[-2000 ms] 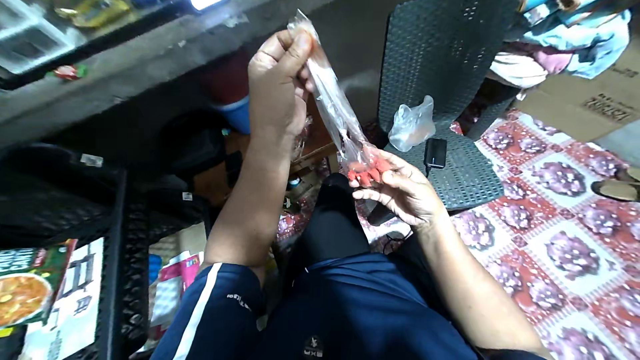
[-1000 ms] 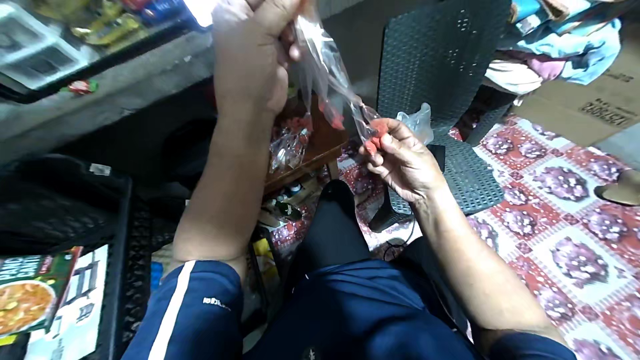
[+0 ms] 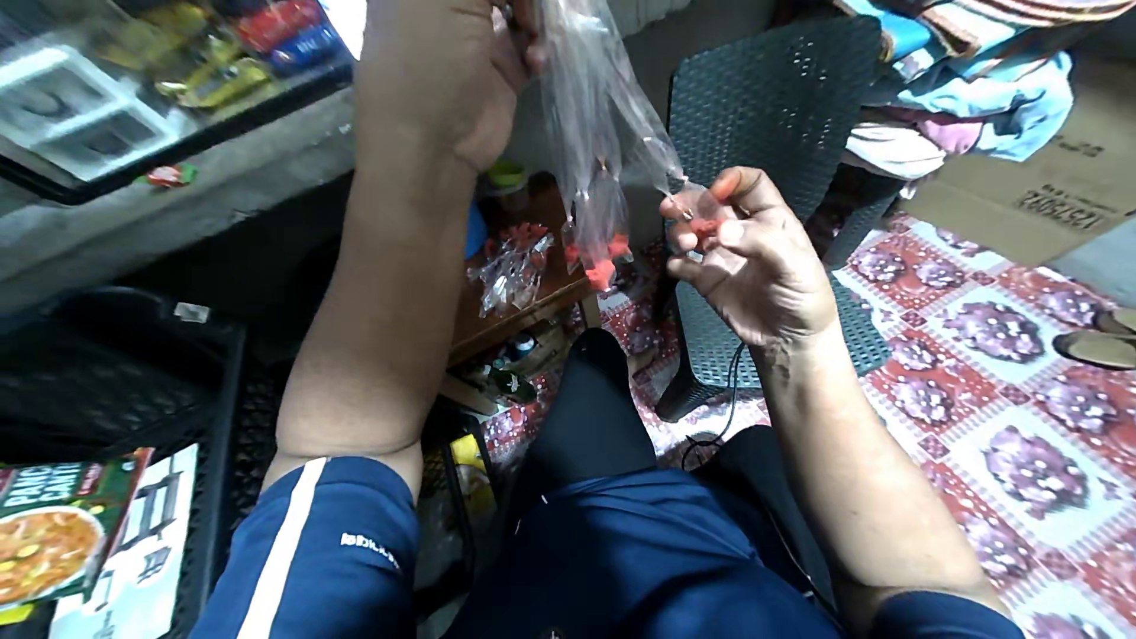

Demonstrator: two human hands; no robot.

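Several long, narrow clear plastic bags (image 3: 581,115) hang from my left hand (image 3: 497,80), which grips their upper ends at the top edge of the view; its fingertips are partly cut off. Small red pieces sit at the knotted bottoms of the bags (image 3: 601,271). My right hand (image 3: 768,257) pinches the lower end of one bag, with red pieces (image 3: 706,229) between thumb and fingers. Below and left of the hanging bags, a pile of small clear packets with red contents (image 3: 515,266) lies on a wooden stand (image 3: 524,315).
A dark woven plastic chair (image 3: 754,115) stands at centre right, near folded clothes (image 3: 985,98) and a cardboard box (image 3: 1038,186). Black crates (image 3: 235,399) with printed packs are at left, below a ledge (image 3: 266,142) with a display case. Patterned sheeting (image 3: 985,399) covers the floor.
My left hand has moved up with the bags, which now hang apart from each other. My right hand has stayed on the red pieces at a bag's lower end. The packets on the stand have come into clear view.
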